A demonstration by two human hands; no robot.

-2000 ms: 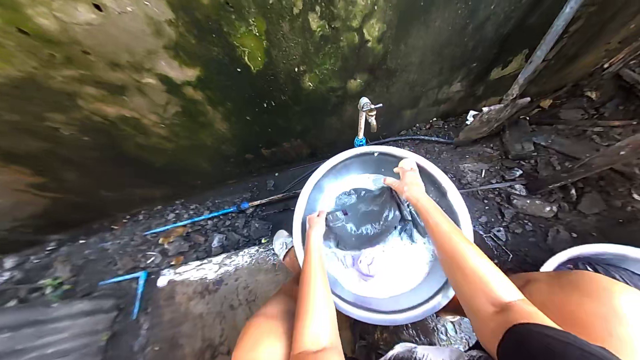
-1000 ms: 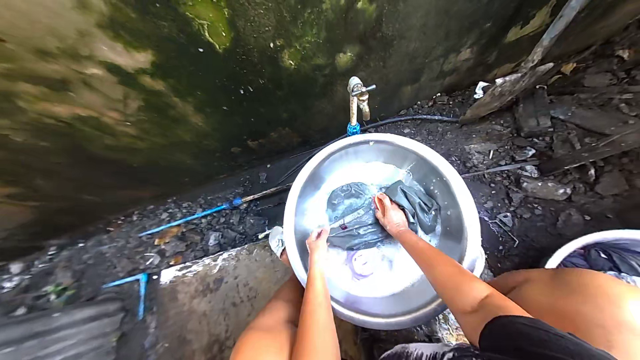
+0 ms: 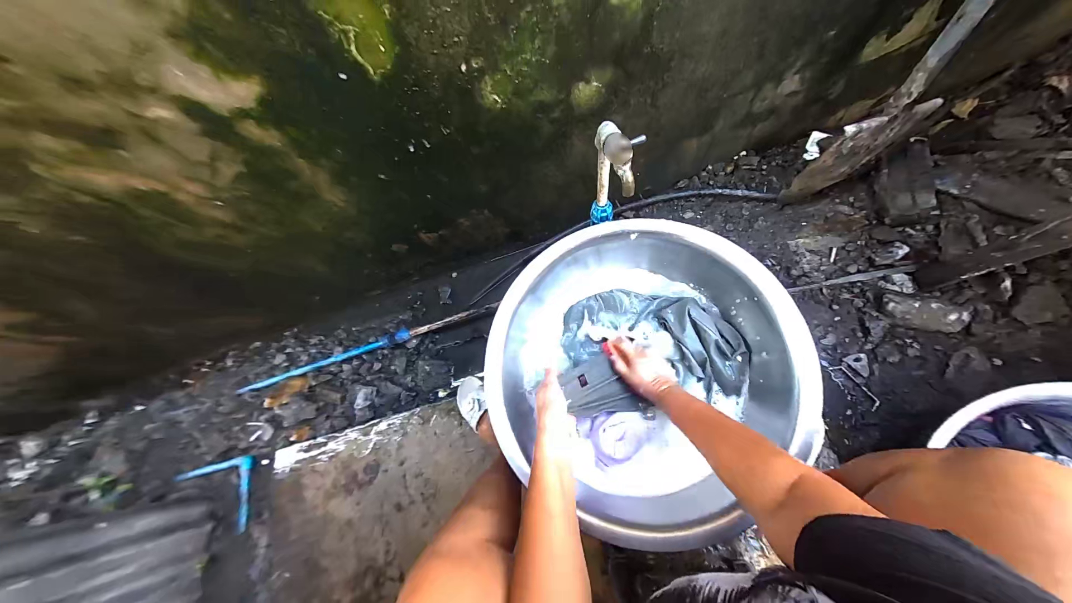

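Note:
A round metal basin [image 3: 787,368] holds sudsy water and a wet dark grey garment [image 3: 699,335] with a small dark patch on its flatter part. My right hand [image 3: 638,368] lies on the garment near the middle, fingertips in the suds; whether it grips the cloth is unclear. At the garment's left edge is my left hand [image 3: 553,410], upright at the wrist, its fingers partly washed out by glare and foam. A round purple object [image 3: 618,437] sits in the foam just below the garment, between my two forearms.
A tap [image 3: 617,155] on a pipe stands behind the basin, before a mossy wall [image 3: 402,109]. A second tub [image 3: 955,419] with dark cloth is at the right. Blue pipes [image 3: 335,362], a black hose [image 3: 703,194], rubble and wood pieces [image 3: 863,151] lie around. A concrete slab [image 3: 368,502] is at left.
My right hand has moved from the basin's upper right rim onto the garment, toward the middle. The cloth has been shifted and now shows a flatter part with a small patch between my hands.

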